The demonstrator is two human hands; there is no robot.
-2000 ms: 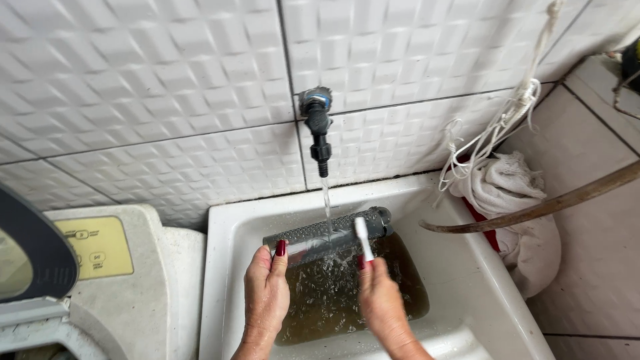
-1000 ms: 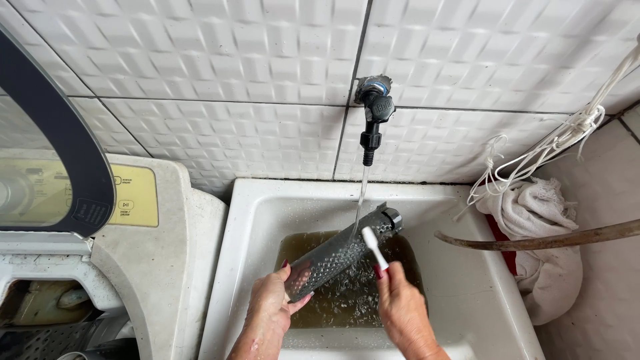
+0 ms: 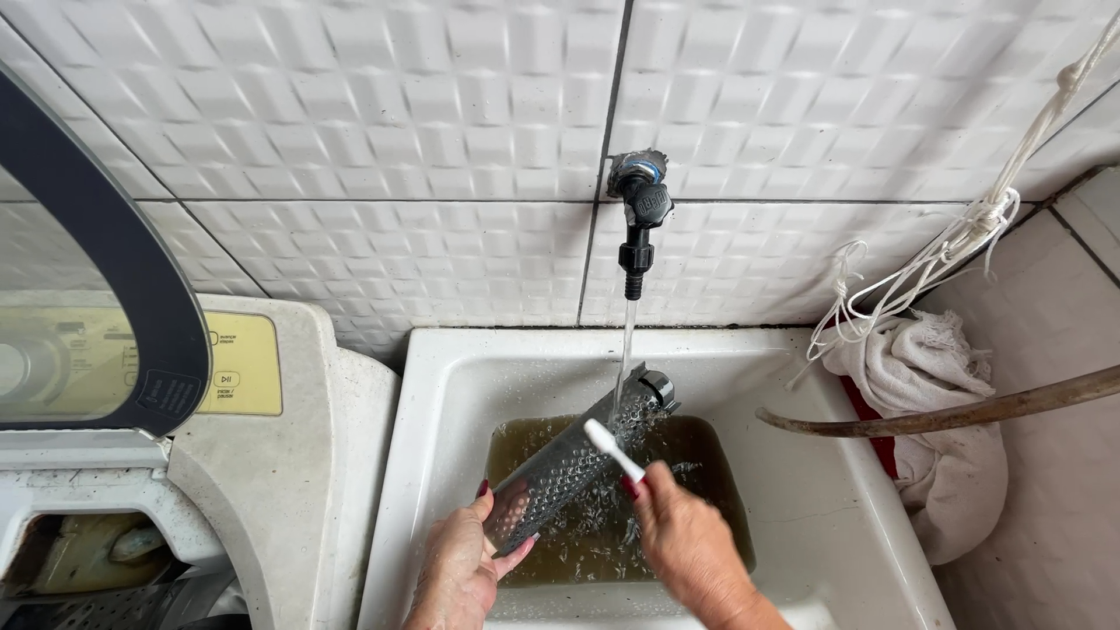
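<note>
My left hand (image 3: 464, 560) grips the lower end of a grey perforated plastic tube (image 3: 560, 472), tilted up to the right over the sink. My right hand (image 3: 687, 542) holds a white-headed toothbrush (image 3: 612, 448) by its handle, with the head at or just over the tube's side. Water (image 3: 628, 341) runs from a black plastic tap (image 3: 639, 232) onto the tube's upper end. Below lies murky brown water (image 3: 700, 490) in the white sink (image 3: 437, 385).
A top-loading washing machine (image 3: 262, 472) with a raised lid (image 3: 149, 289) stands at the left. Right of the sink are a whitish cloth (image 3: 954, 472), a hanging white cord (image 3: 980, 227) and a curved brown rod (image 3: 962, 416) reaching over the rim. Behind is a tiled wall (image 3: 394, 114).
Over the two seconds the tube has gone from nearly level to steeply tilted, its left end lowered by my left hand. The view has shifted left, showing more of the washing machine.
</note>
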